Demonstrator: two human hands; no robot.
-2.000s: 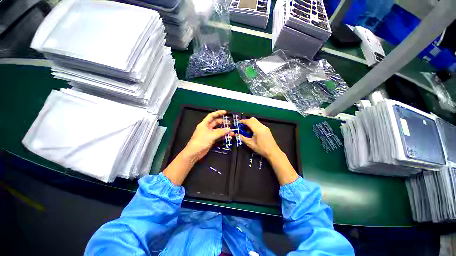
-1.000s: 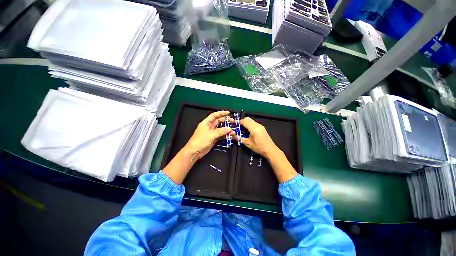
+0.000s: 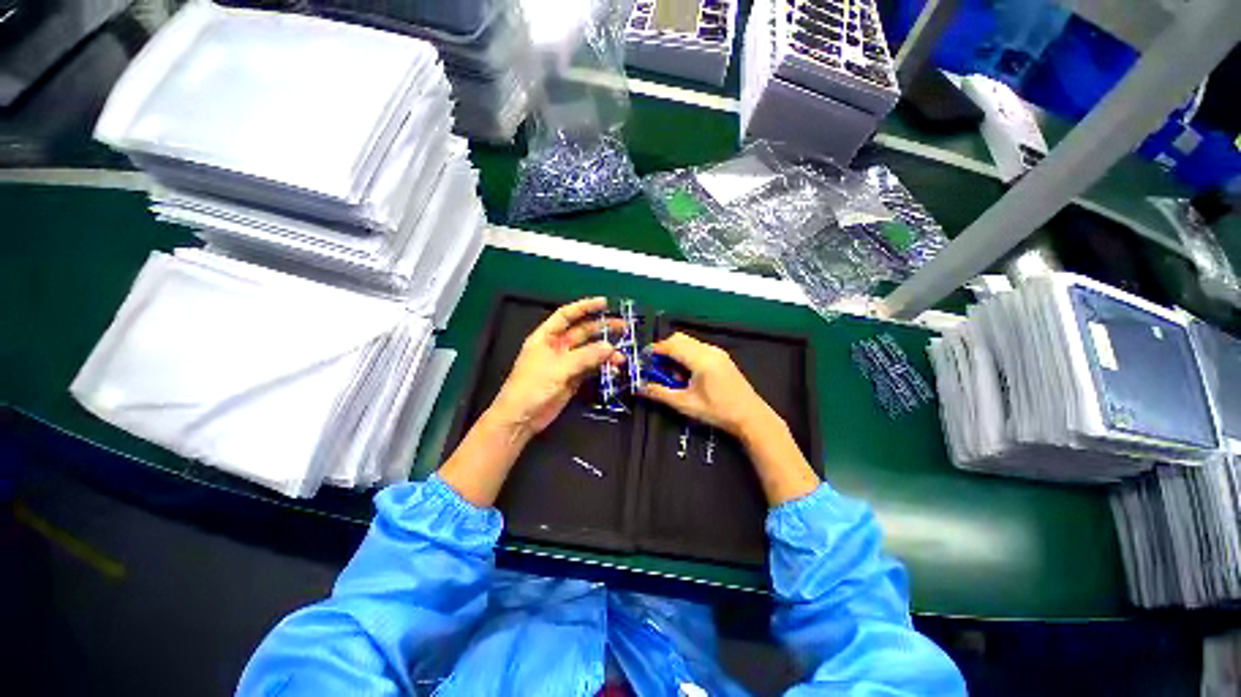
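Note:
My left hand [image 3: 547, 370] holds an upright ladder-like sprue runner [image 3: 630, 351] between thumb and fingers, above the dark work tray [image 3: 638, 507] near its centre divider. My right hand [image 3: 708, 385] is closed around a small blue-handled tool [image 3: 663, 369], likely side cutters; its tip is close to the runner, and whether it touches cannot be told. Thin pale bits [image 3: 587, 466] lie in the tray's left half. A few small slivers [image 3: 709, 445] lie in the right half.
Spare runners [image 3: 891, 375] lie right of the tray. White stacks [image 3: 259, 361] stand left, panel stacks [image 3: 1014, 388] right. Beyond the tray are a bag of small parts [image 3: 574, 173], flat clear bags [image 3: 803, 218] and compartment trays [image 3: 821, 75]. A grey post [image 3: 1041, 184] slants at the right.
The lattice in my left hand has shifted slightly left and now appears as one connected piece. The blue tool shows more clearly in my right hand, a little apart from my left fingers.

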